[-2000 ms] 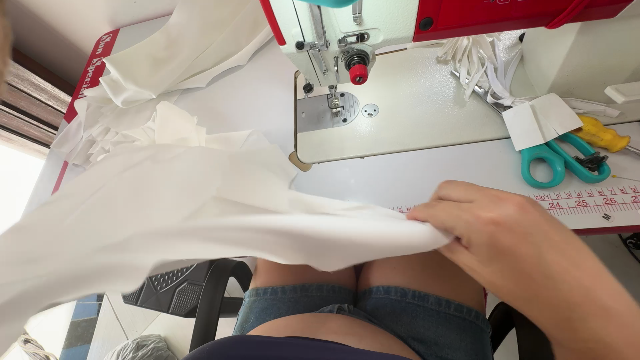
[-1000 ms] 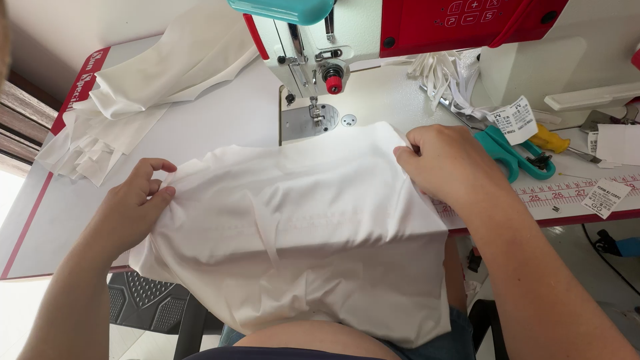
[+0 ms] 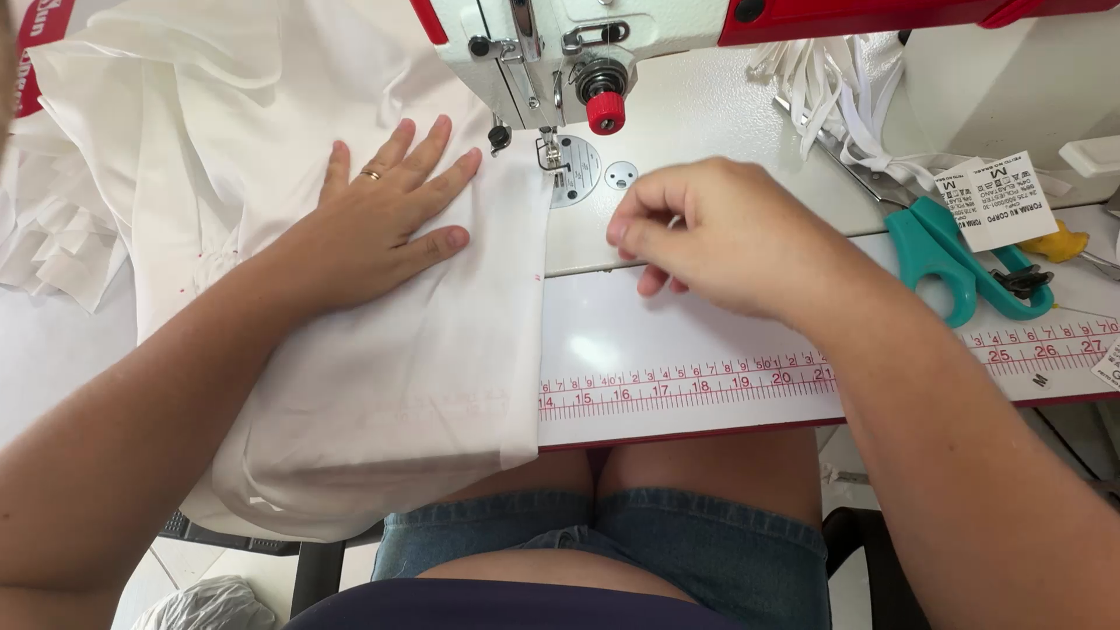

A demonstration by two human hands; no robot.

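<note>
White fabric [image 3: 437, 350] lies over the table's left part and hangs over its front edge. Its straight right edge runs up to the presser foot [image 3: 550, 156] of a sewing machine [image 3: 665, 35]. My left hand [image 3: 385, 210] rests flat on the fabric with fingers spread, a ring on one finger. My right hand [image 3: 691, 236] is in the air right of the fabric edge, in front of the needle plate [image 3: 573, 171]. Its thumb and fingertips are curled close together; whether anything thin is between them cannot be told.
Teal-handled scissors [image 3: 941, 271] lie at the right, partly beneath printed care labels [image 3: 997, 201]. Behind them is a bunch of white strips [image 3: 831, 105], and beside them a yellow-handled tool [image 3: 1054, 243]. A printed ruler [image 3: 700, 385] runs along the front edge. Fabric scraps [image 3: 70, 227] lie far left.
One second ago both hands held up the white fabric before the machine. Now it lies at the presser foot, my left hand is flat on it, and my right hand has let go of it.
</note>
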